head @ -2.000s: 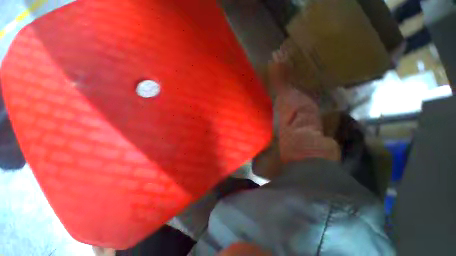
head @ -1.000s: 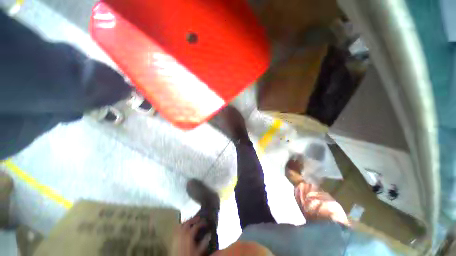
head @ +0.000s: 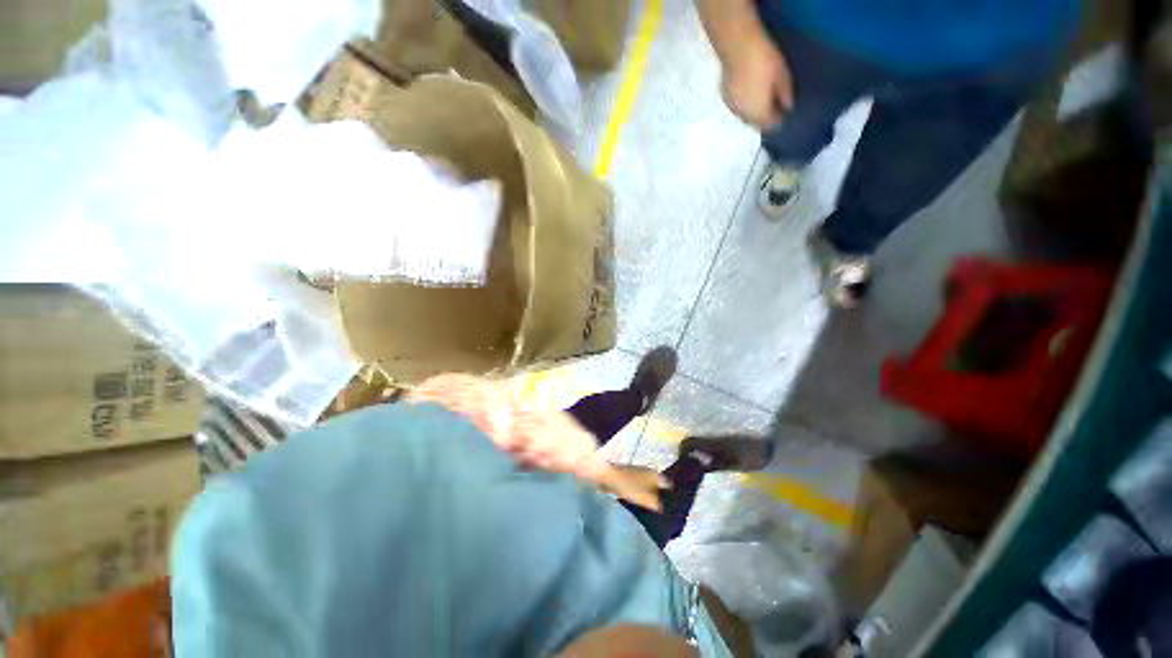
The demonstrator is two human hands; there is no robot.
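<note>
My left hand [head: 632, 486] shows small and blurred in front of my body, below a pink patterned sleeve, with my pale teal garment behind it. I cannot tell whether it holds anything. My right hand is not in view. A heap of cloudy white plastic bags [head: 193, 206] lies at the left and spills over an open brown carton [head: 566, 257]. A stack with a straight edge [head: 437, 225] lies across the carton's opening. A clear crumpled bag [head: 758, 578] is at the lower right, near my left hand.
A person in a blue shirt [head: 925, 32] stands at the upper right. A red stool [head: 925, 379] is on the floor by the green bench edge [head: 1054, 476], with dark and whitish items on the bench. Closed cartons [head: 77, 386] stand at the left. Yellow lines mark the floor.
The view has swung. The red stool, earlier large and close, is now small at the right. The bag heap, the open carton and the person's upper body have come into view.
</note>
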